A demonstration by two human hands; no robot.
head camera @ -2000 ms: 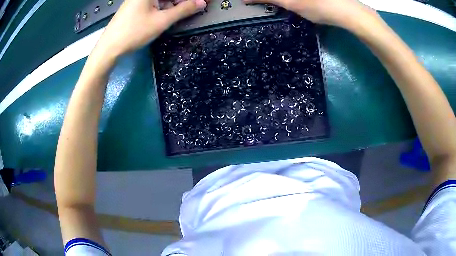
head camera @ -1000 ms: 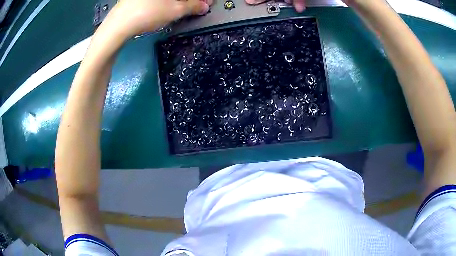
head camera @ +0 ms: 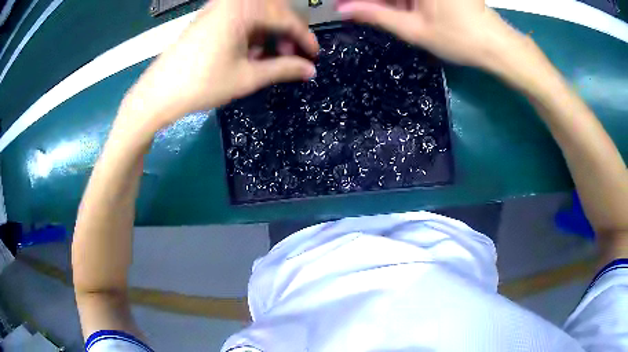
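The black parts tray (head camera: 337, 197) lies on the green ledge in front of me, full of small dark rings that glint white. My left hand (head camera: 265, 58) is over the tray's far left part, its thumb and fingers apart; I see nothing between them. My right hand (head camera: 430, 24) is at the tray's far right edge, thumb stretched to the left; its fingertips are partly cut off by the top edge, and I cannot tell if it holds anything. Between the hands, a fixture plate (head camera: 299, 8) shows in part, with a brass-coloured seated part (head camera: 315, 3).
A white edge strip (head camera: 82, 77) curves across behind the ledge (head camera: 172, 165). The end of another plate (head camera: 169, 5) shows at the top left. Below are a grey floor with a yellow line (head camera: 186, 304) and blue objects at both sides.
My left hand has come off the plate and moved toward me over the tray, fingers parted. My right hand has shifted and now covers the plate's right end. The tray lies nearly the same.
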